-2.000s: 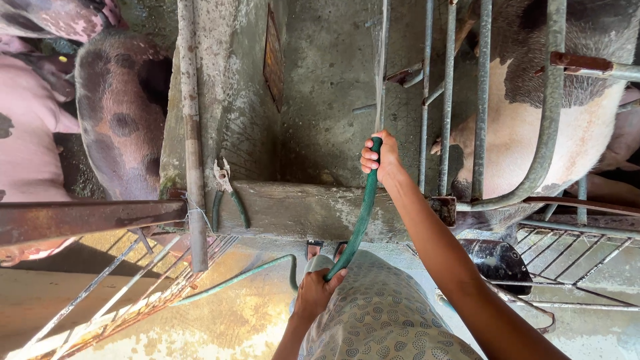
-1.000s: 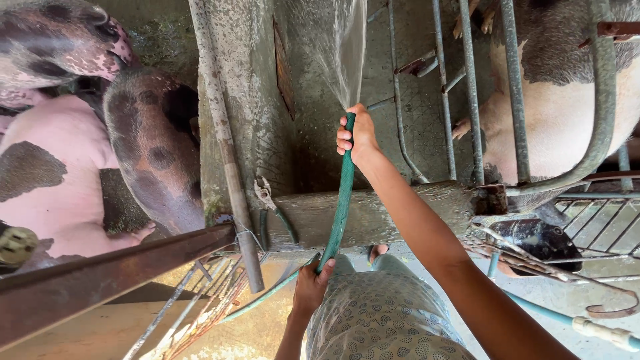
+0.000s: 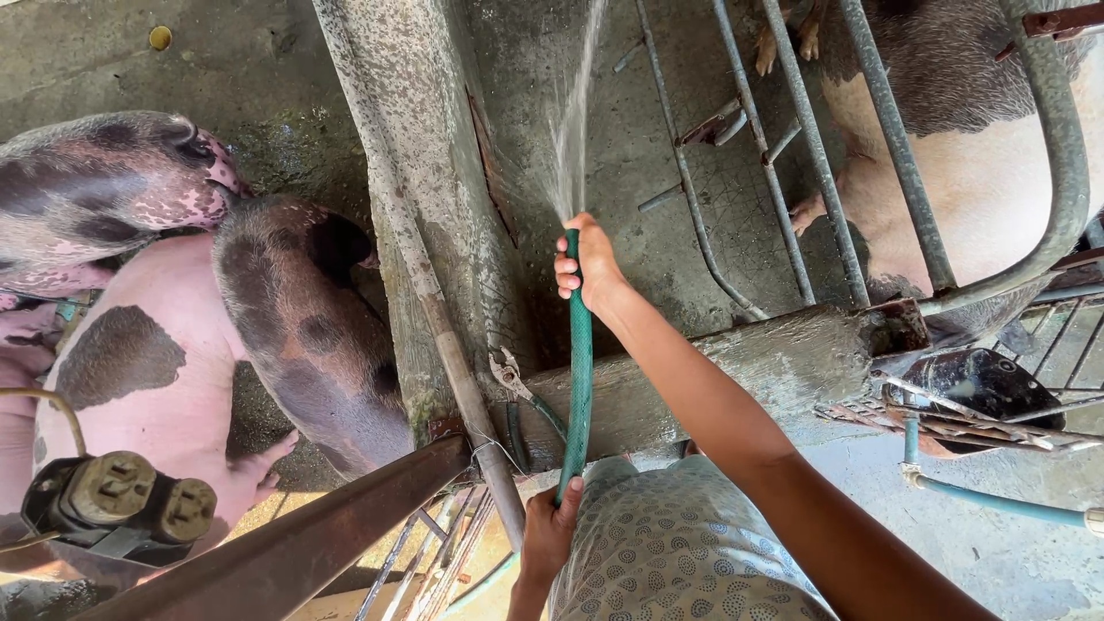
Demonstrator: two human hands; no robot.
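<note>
A green garden hose [image 3: 580, 371] runs upright in front of me. My right hand [image 3: 591, 263] grips it close to its open end, the thumb at the mouth, and water [image 3: 573, 129] sprays out away from me over the wet concrete floor [image 3: 535, 78] of a pen. Lower down, my left hand [image 3: 549, 526] is closed around the same hose. Just left of the hose, pliers [image 3: 509, 373] with green handles rest on the low concrete wall [image 3: 776, 354]; the hose partly hides one handle.
Several spotted pigs [image 3: 155, 362] lie left of a concrete divider [image 3: 431, 172]. Another large pig [image 3: 966, 172] lies behind galvanized bars [image 3: 897, 147] on the right. A rusty steel beam [image 3: 319, 535] crosses the lower left, near an electrical outlet [image 3: 112, 487]. A black container [image 3: 983, 384] stands at right.
The spray was a thin straight stream two seconds ago, fanned out wide one second ago, and is narrower now. Both hands have stayed on the hose. The view has shifted toward the left pen.
</note>
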